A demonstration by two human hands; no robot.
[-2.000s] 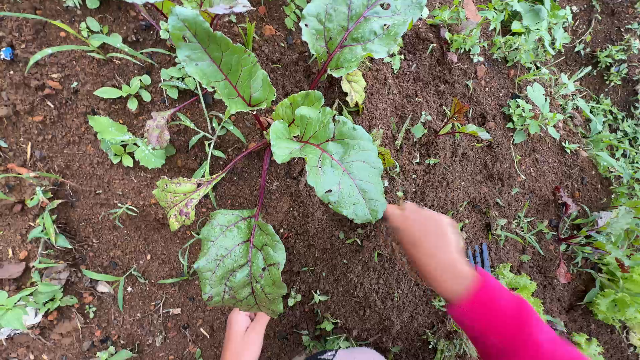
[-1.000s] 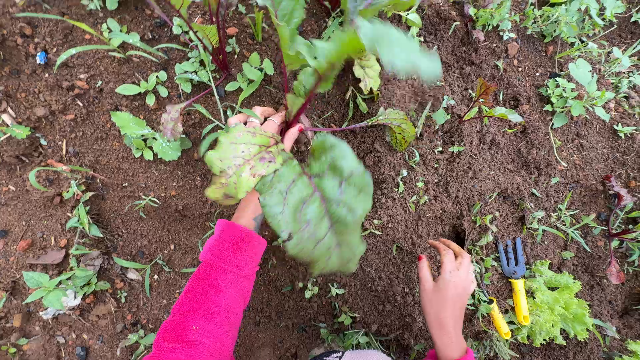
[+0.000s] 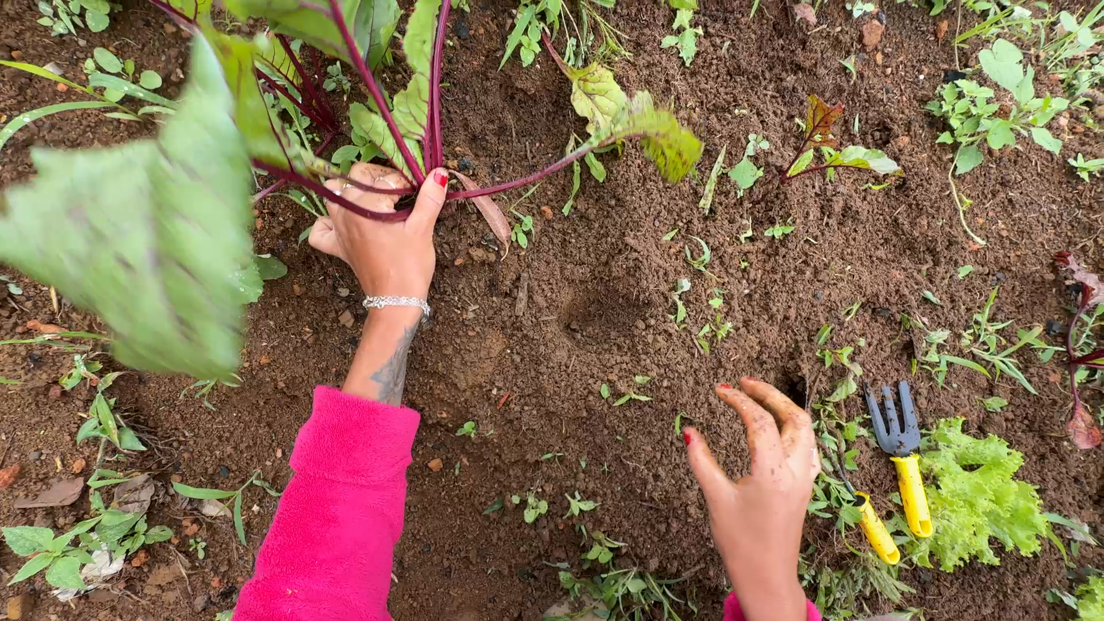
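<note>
My left hand (image 3: 379, 228) grips the dark red stalks of a beet plant (image 3: 435, 95) low down, near the soil, at the upper left. One large leaf of the plant is blurred at the far left, and a thin stalk with a ragged leaf reaches right. The root cannot be seen. My right hand (image 3: 766, 466), soil on its fingers, is held over the ground at the lower right with fingers apart and nothing in them. Right of it lie a hand fork with a yellow handle (image 3: 901, 457) and a second yellow-handled tool (image 3: 875, 528), its head hidden.
Brown soil (image 3: 552, 371) with small weeds surrounds the plant. A light green lettuce (image 3: 983, 492) grows beside the hand fork. A young red-leaved plant (image 3: 824, 142) stands at the upper right, and another (image 3: 1082, 345) at the right edge. More weeds (image 3: 86, 539) grow at the lower left.
My left hand has moved from the bottom edge up to the beet stalks and holds them. My right hand has left the leaf and moved down to the lower right. The leaves have been pushed leftward.
</note>
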